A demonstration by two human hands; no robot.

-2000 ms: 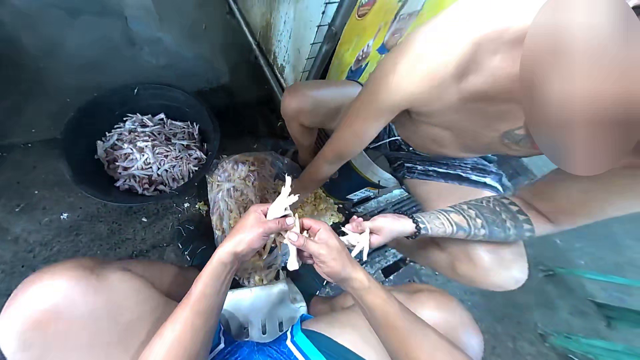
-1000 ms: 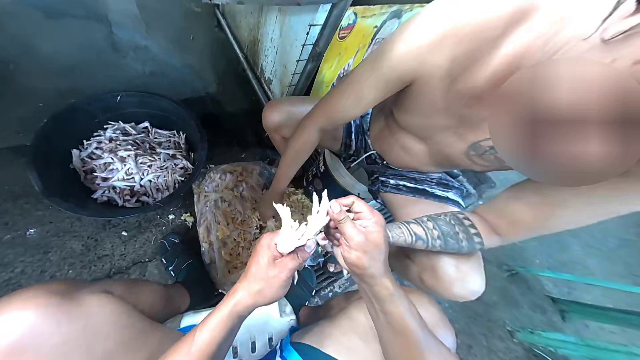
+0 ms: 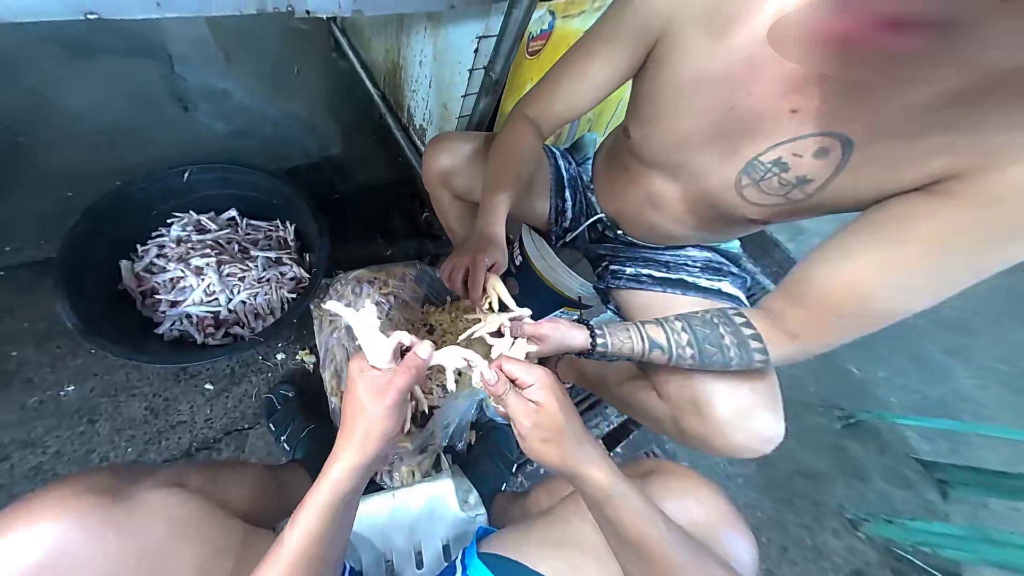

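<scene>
My left hand (image 3: pixel 384 396) is closed around pale chicken feet (image 3: pixel 370 332), its thumb on top. Thumb and fingers of my right hand (image 3: pixel 532 408) pinch the end of another pale chicken foot (image 3: pixel 460 360), which stretches across between my two hands. Beneath them stands a clear plastic bag (image 3: pixel 340 300) with yellowish pieces in it. Just beyond my right hand, a co-worker's tattooed-arm hand (image 3: pixel 556 336) holds several chicken feet (image 3: pixel 508 344). The co-worker's other hand (image 3: pixel 476 264) touches a yellowish foot (image 3: pixel 500 294) over the bag.
A black round basin (image 3: pixel 96 320) heaped with skinned-looking chicken feet (image 3: pixel 220 276) stands on the concrete floor at left. A dark bucket (image 3: pixel 540 276) is between the co-worker's legs. A white plastic stool (image 3: pixel 412 520) shows between my legs, and green slats (image 3: pixel 952 540) lie at right.
My hands have moved apart, with a chicken foot now stretched between them. The co-worker's tattooed arm has come in beside my right hand, and the other hand has lifted a foot into view.
</scene>
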